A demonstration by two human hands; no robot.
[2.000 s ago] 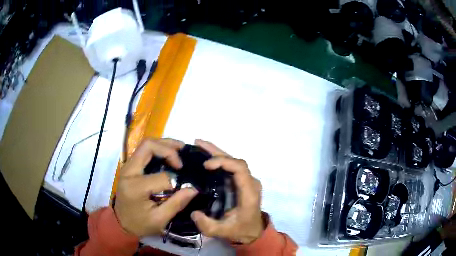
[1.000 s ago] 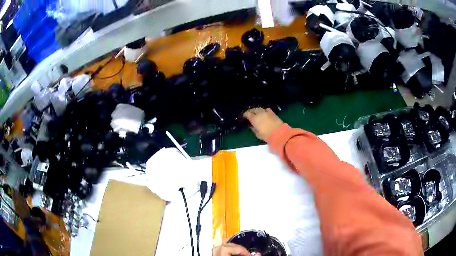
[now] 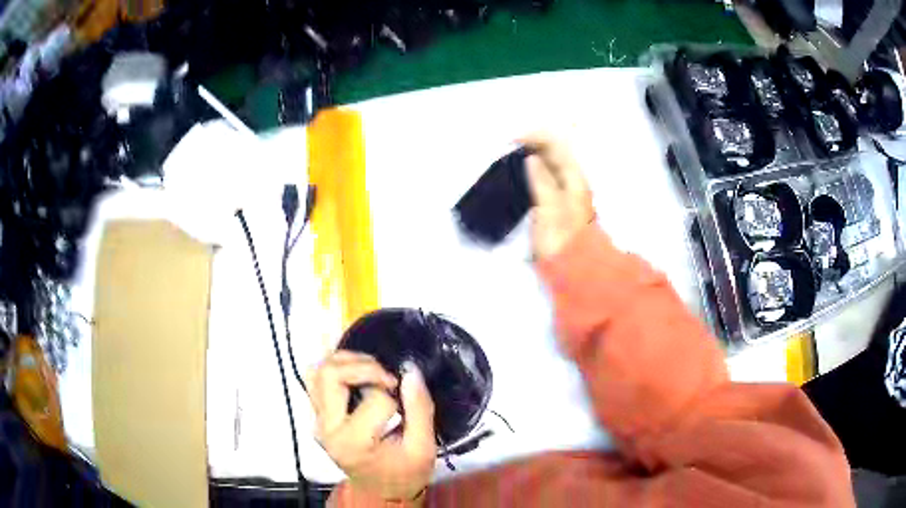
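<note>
A round black camera base housing (image 3: 462,372) lies near the front edge of the white sheet, its open side up. My left hand (image 3: 377,422) is on its left part, thumb and fingers pinched at the inside; what they pinch is hard to make out. My right hand (image 3: 558,193) holds a black shell cover (image 3: 495,196) above the sheet, up and to the right of the housing, gripping its right end. The cover is slightly blurred. A short dark strip and a thin wire stick out at the housing's lower right.
A clear blister tray (image 3: 710,198) with black front modules stands at the right. A white housing (image 3: 204,164) with a black lead, a split tail cable (image 3: 289,248) and a cardboard sheet (image 3: 149,367) lie left. Amber tape (image 3: 343,218) crosses the sheet. Black units are piled behind.
My right hand has come back from the pile of black units with a black cover in it. My left hand stays at the housing. The view has tilted down.
</note>
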